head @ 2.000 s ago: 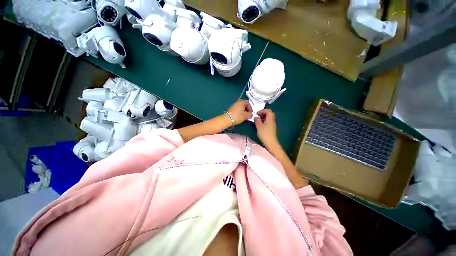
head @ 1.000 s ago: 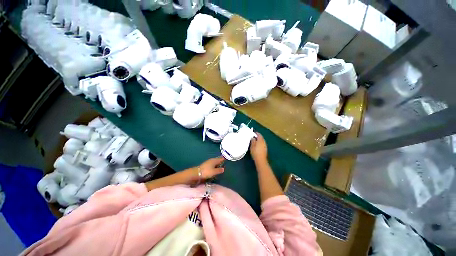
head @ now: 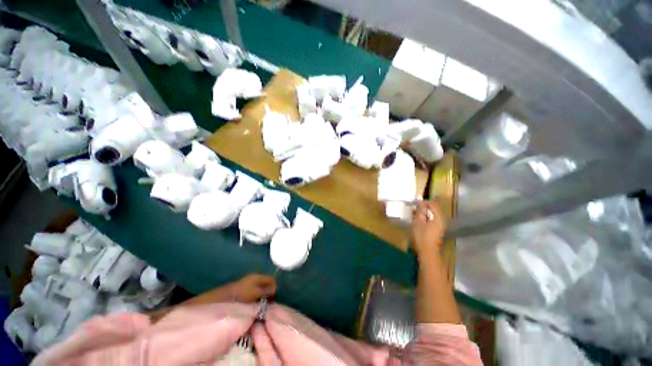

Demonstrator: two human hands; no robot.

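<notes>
A white PTZ dome camera (head: pixel 397 179) stands at the right end of the cardboard sheet (head: pixel 350 208). My right hand (head: pixel 429 225) is reached out to it, with the fingers closed on its white bracket at the lower end. My left hand (head: pixel 255 287) rests near the bench's front edge, blurred, with its fingers curled; whether it holds something small cannot be told. Another white dome camera (head: pixel 291 247) lies on the green bench ahead of my left hand, apart from it, at the end of a row of cameras.
More white cameras (head: pixel 307 146) are piled on the cardboard. Rows of cameras (head: pixel 53 107) fill the left. A carton of cameras (head: pixel 78 286) is low left. An open carton (head: pixel 368 304) with a grey grid is near my right forearm. Grey posts (head: pixel 125 53) and bagged units (head: pixel 529 243) flank the bench.
The camera handled a second ago now lies released at the row's end. My right hand has moved forward and right to a camera on the cardboard. The view has shifted toward the right.
</notes>
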